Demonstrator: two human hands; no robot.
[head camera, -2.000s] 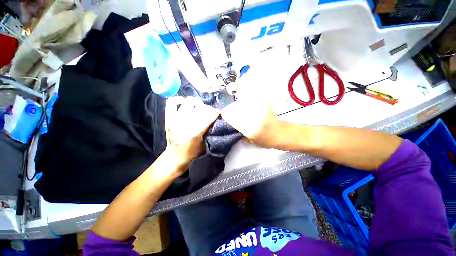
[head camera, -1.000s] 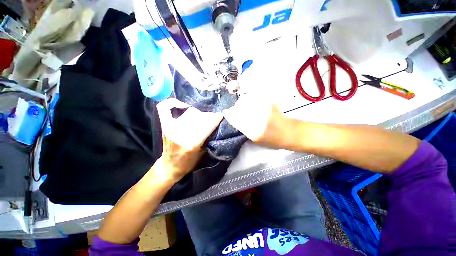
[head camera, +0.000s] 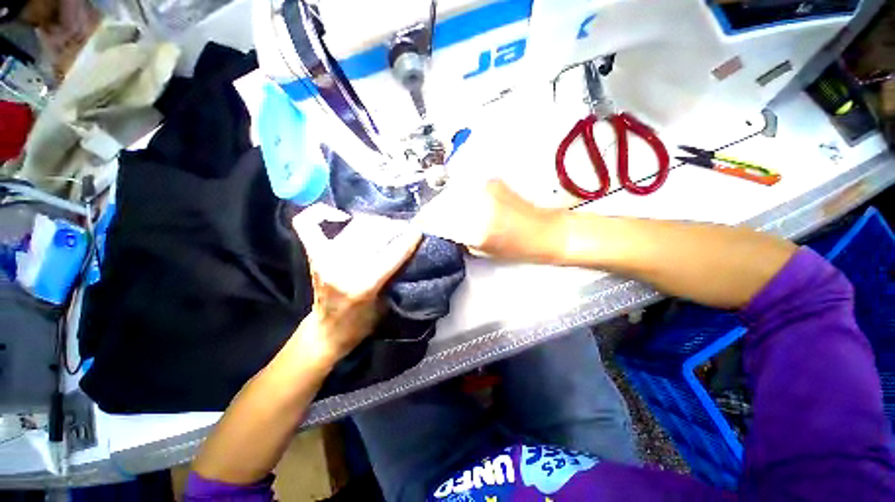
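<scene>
A large black cloth (head camera: 186, 284) lies spread left of the needle and reaches the table's front edge. A dark grey speckled layer (head camera: 428, 279) bulges below my fingers and also shows left of the presser foot (head camera: 429, 157). My left hand (head camera: 348, 260) pinches the grey layer at its left side, thumb and finger bent. My right hand (head camera: 481, 218) holds the same layer just in front of the presser foot; its fingertips are overexposed and hard to make out. The hands are close together. The cloth right at the needle is partly hidden by the fingers.
The white sewing machine (head camera: 530, 59) stands behind the hands, with a light blue plastic piece (head camera: 292, 147) at left. Red-handled scissors (head camera: 613, 157) and thread snips (head camera: 731, 165) lie right. A blue crate (head camera: 677, 392) is below right. Beige cloth (head camera: 93, 93) is piled far left.
The whole view has shifted a little. Both hands keep their hold near the presser foot. The grey layer below my fingers now bulges more rounded.
</scene>
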